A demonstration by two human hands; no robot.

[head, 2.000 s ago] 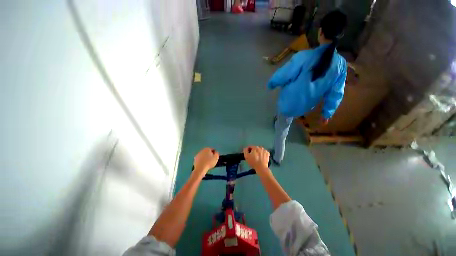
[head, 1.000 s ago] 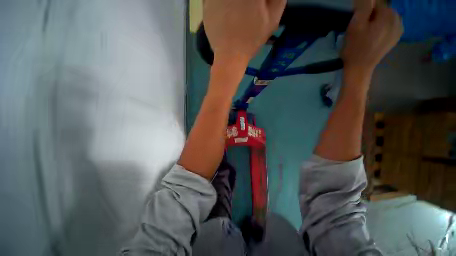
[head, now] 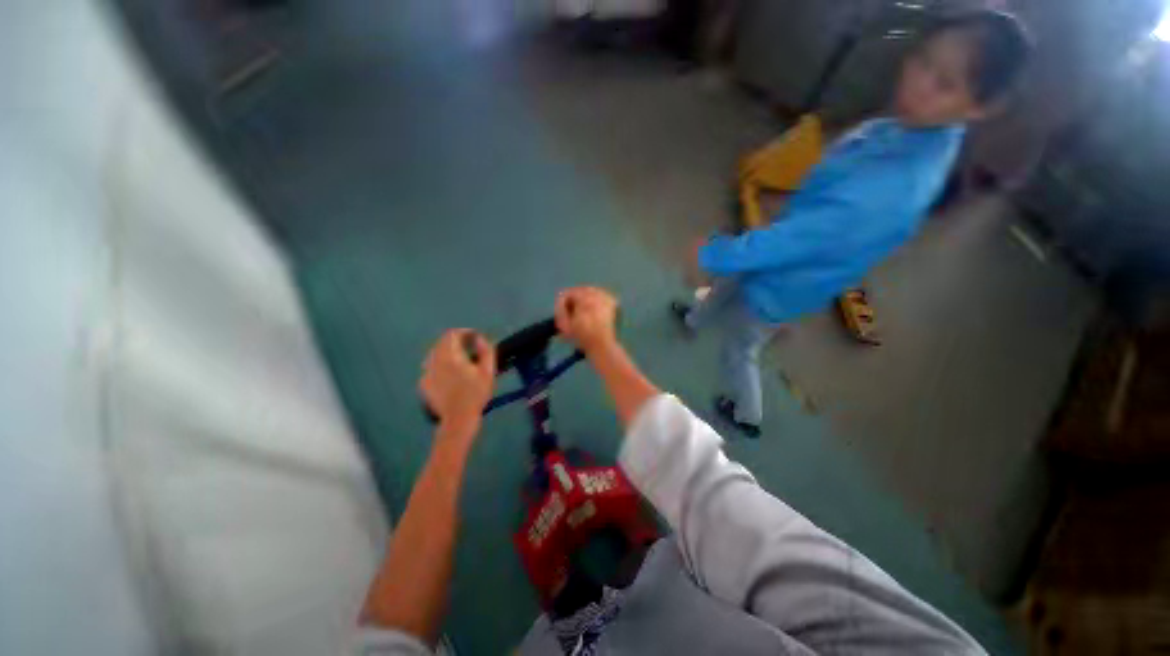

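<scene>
The hand pallet truck [head: 577, 513] has a low red body with white lettering and stands on the blue-green floor close in front of me. Its black tiller handle [head: 526, 344] sits on a blue arm that rises away from the body. My left hand [head: 458, 374] is closed round the left end of the handle. My right hand [head: 588, 317] is closed round the right end. The forks are mostly hidden by my clothing and legs. The picture is somewhat blurred.
A white wall [head: 193, 333] runs along the left. A person in a blue smock [head: 834, 218] stands ahead to the right, turned partly towards me. A yellow pallet truck [head: 783, 160] is behind the person. Brown stacked material [head: 1103, 551] is at the lower right.
The view has swung back up from the forks and tilted. The person, earlier seen from behind, now faces partly this way. Both hands keep hold of the handle.
</scene>
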